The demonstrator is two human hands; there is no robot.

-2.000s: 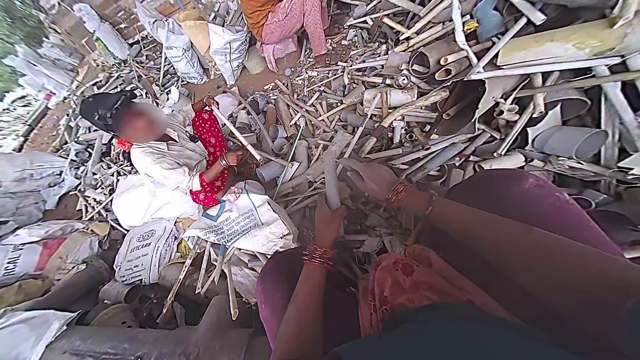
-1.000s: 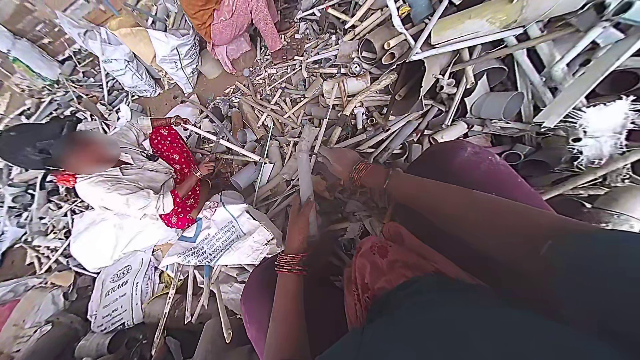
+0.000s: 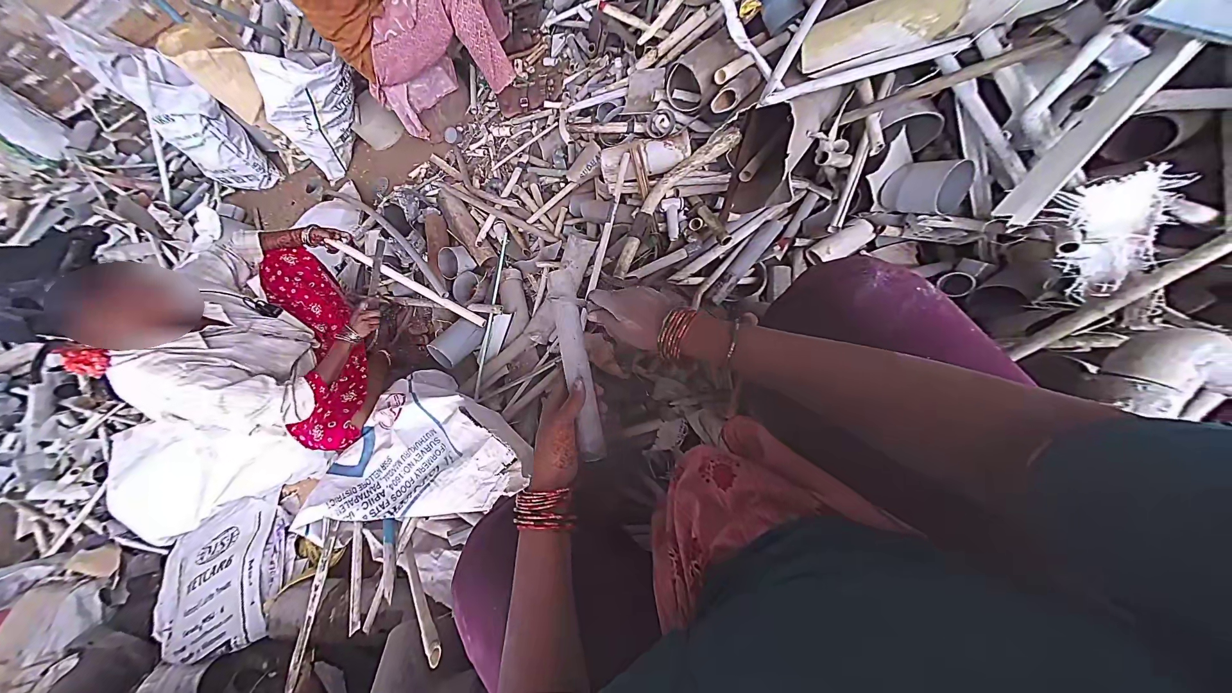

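My left hand (image 3: 556,438), with red bangles at the wrist, lies against the lower end of a grey plastic pipe (image 3: 575,371); its fingers are partly hidden behind the pipe. The pipe's upper end has a wider, pale branched part (image 3: 570,279). To the right of the pipe is my right hand (image 3: 628,316), its fingers bent near a thin pale stick or pipe (image 3: 610,217) that stands up from the heap. Whether that hand grips anything is too blurred to tell. Cut pipes and fittings lie below and around both hands.
At the left a seated person (image 3: 221,337) holds a thin white pipe (image 3: 409,284). A printed white sack (image 3: 414,452) lies between us. Upper left stand filled sacks (image 3: 308,106). Wide pipe pieces (image 3: 926,186) and long flat strips (image 3: 1097,130) are heaped at the right.
My left hand stays at the grey pipe's lower end, and my right hand remains beside the pipe. The view has shifted somewhat to the right since the first frame.
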